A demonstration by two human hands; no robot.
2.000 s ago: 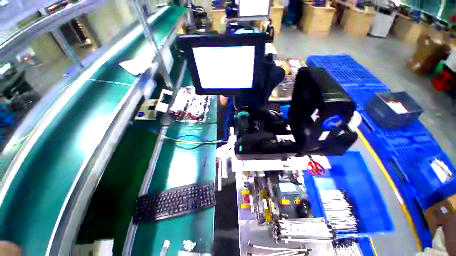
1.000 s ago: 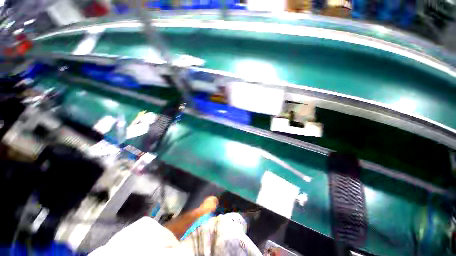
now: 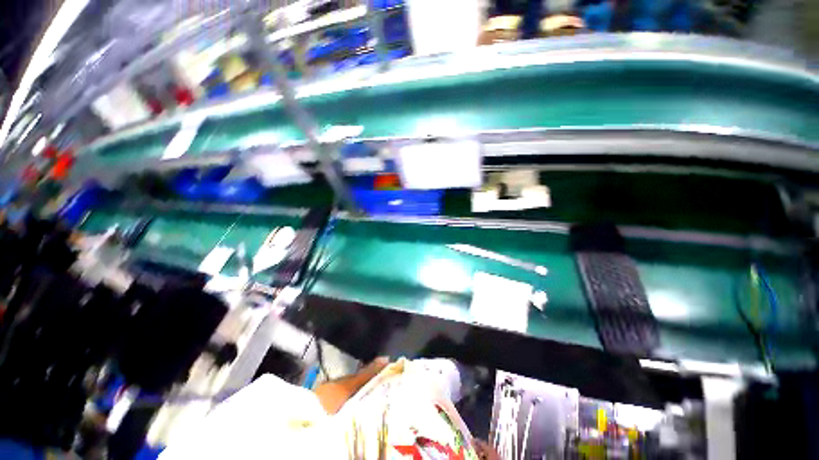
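The silver-grey work plate shows at the bottom edge, right of centre, with thin white cables lying on its left part. Machine parts with yellow and red bits stand beside it, cut off by the lower edge. A blurred piece of bare skin, seemingly part of my left hand or forearm, shows between white cloth and a patterned white-and-red cloth at bottom centre. Its fingers and anything in them cannot be made out. My right hand cannot be seen.
A green bench crosses the view, bearing a black keyboard, a white paper sheet and a thin white strip. A blue bin stands behind it. Blurred dark equipment fills the left.
The view has swung left from the machine and monitor to the green benches. Since the middle frame it has shifted so that the plate and cables show at the bottom.
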